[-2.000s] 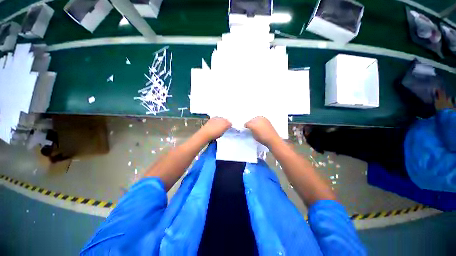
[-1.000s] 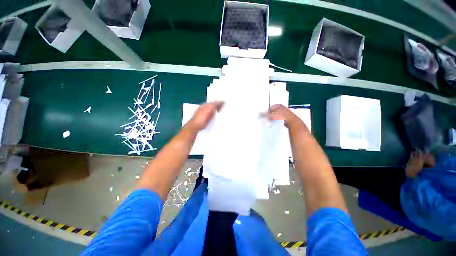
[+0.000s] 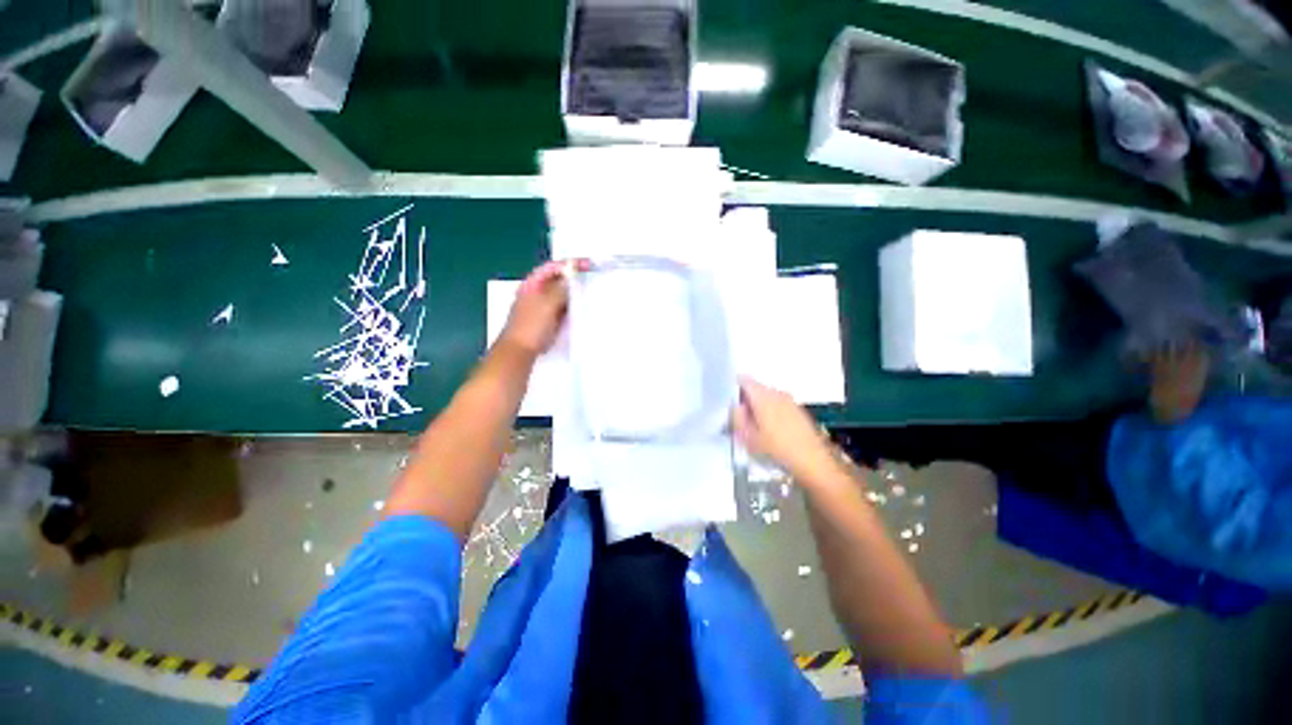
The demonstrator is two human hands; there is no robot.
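A white box blank (image 3: 645, 354) lies before me on the pile, its side panels standing up around a square middle. My left hand (image 3: 536, 307) holds its upper left side. My right hand (image 3: 772, 428) is at its lower right side, fingers on the panel edge. Its far flap and near flap stretch away from and towards me. The pile of flat blanks (image 3: 811, 340) shows on both sides beneath it. The right fingertips are slightly blurred.
A folded box (image 3: 956, 305) stands right of the pile. Waste strips (image 3: 371, 340) lie left. Packed boxes (image 3: 890, 106) stand on the far lane behind a pale rail (image 3: 978, 208). A neighbour in blue (image 3: 1204, 475) handles a grey foam insert (image 3: 1155, 290) at the right.
The blank's side panels now stand up, where it looked flat before. My left hand has moved to its upper left side and my right hand lower. The view has shifted.
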